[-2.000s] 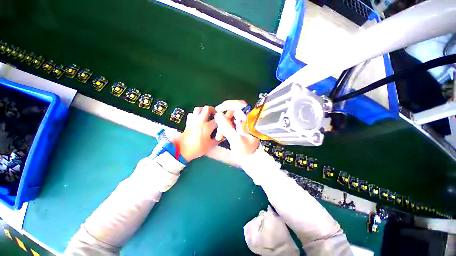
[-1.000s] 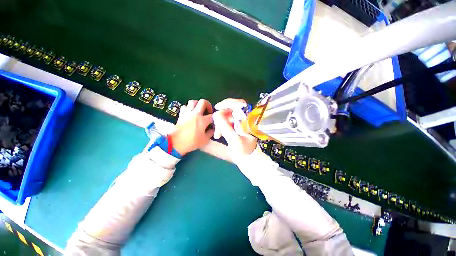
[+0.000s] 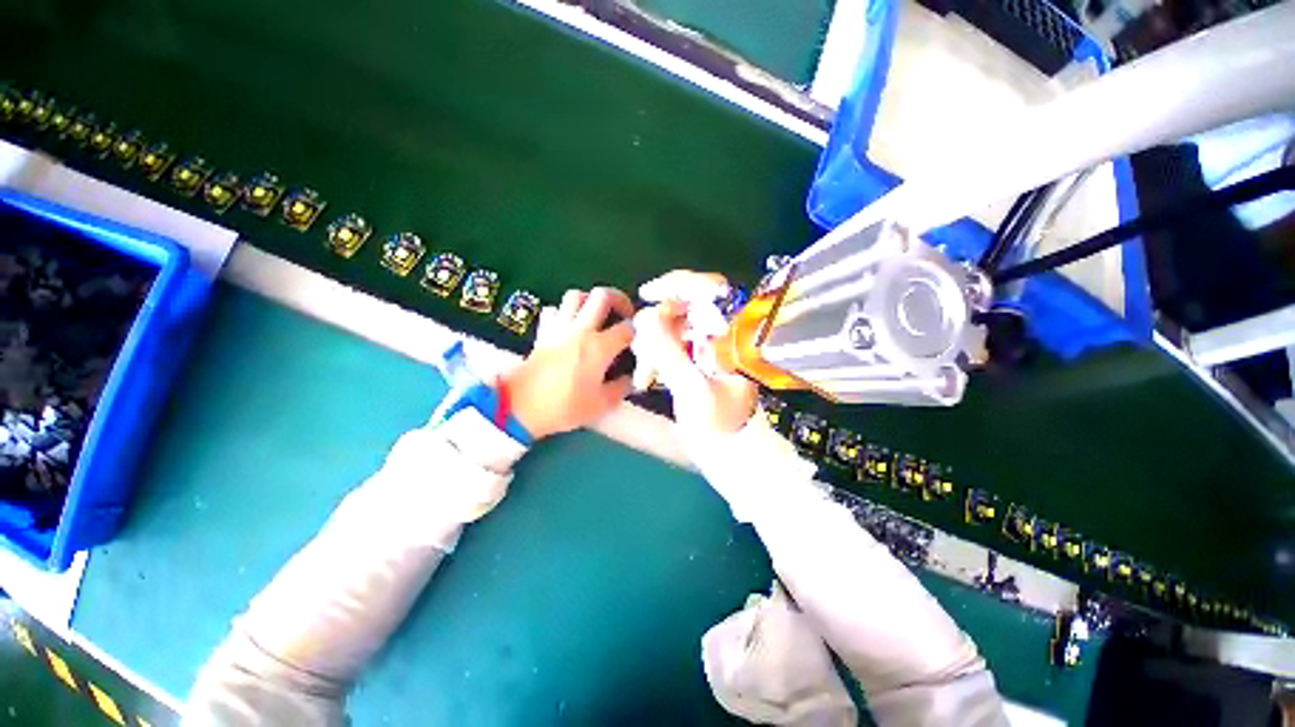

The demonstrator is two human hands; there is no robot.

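Observation:
My left hand is at the near edge of the green conveyor belt, fingers bent over something dark that is mostly hidden. My right hand is beside it, against the orange-yellow nose of the silver pneumatic cylinder; what its fingers hold cannot be made out. A row of small black-and-yellow parts lies along the belt on both sides of my hands. A blue wrist strap is on my left wrist.
A blue bin heaped with dark and silvery pieces stands at left. A blue tote is across the belt. A white tube and a black hose cross at upper right. Dark small parts lie on the belt-side rail.
The cylinder and my right hand sit slightly further right in the picture. The row of parts at left has shifted right along the belt. My left hand stays beside my right hand.

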